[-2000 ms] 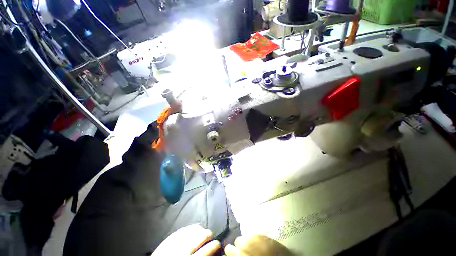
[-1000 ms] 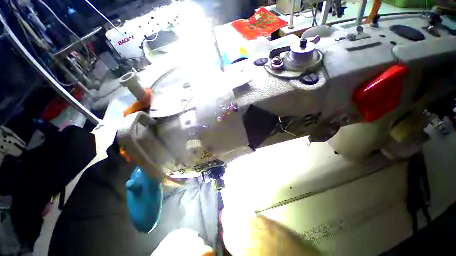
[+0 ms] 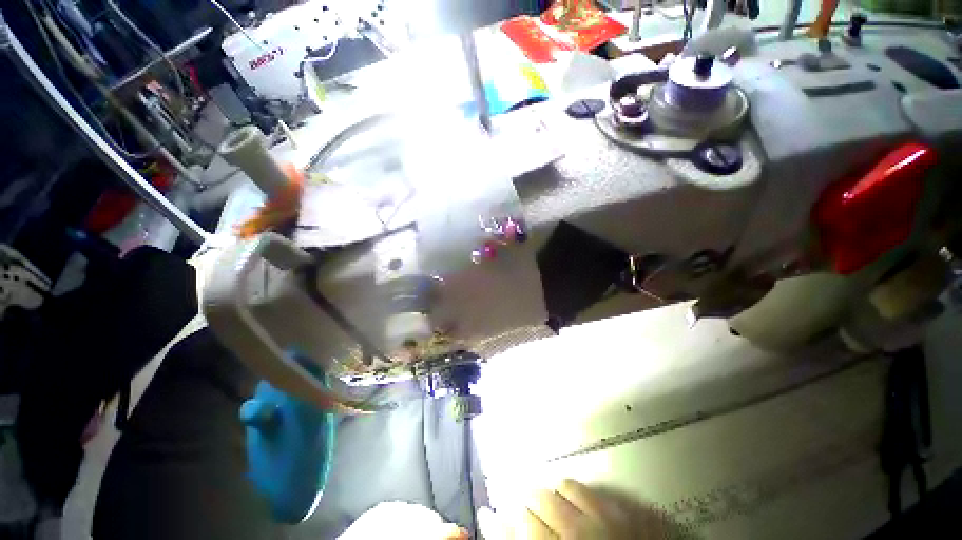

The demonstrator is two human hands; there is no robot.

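Note:
The dark main fabric (image 3: 158, 454) lies left of the needle, with a grey-blue piece (image 3: 396, 454) on it running up to the presser foot (image 3: 462, 396). The white-grey sewing machine head (image 3: 443, 264) spans above. My left hand (image 3: 406, 523) is on the grey-blue piece at the bottom edge, overexposed and mostly cut off. My right hand (image 3: 575, 515) is beside the cloth's right edge, knuckles up, partly cut off by the bottom edge. Whether either hand's fingers grip the cloth is hidden.
A blue oval pad (image 3: 287, 454) hangs at the head's left end, near an orange tie (image 3: 272, 206). A red part (image 3: 873, 209) is on the arm. Dark scissors (image 3: 907, 432) lie on the table at right. A black cloth heap (image 3: 116, 338) is at left. A lamp glares behind.
The view has come closer to the machine head. My right hand has drawn back from its blurred, larger place of a second ago. My left hand remains at the cloth near the bottom edge.

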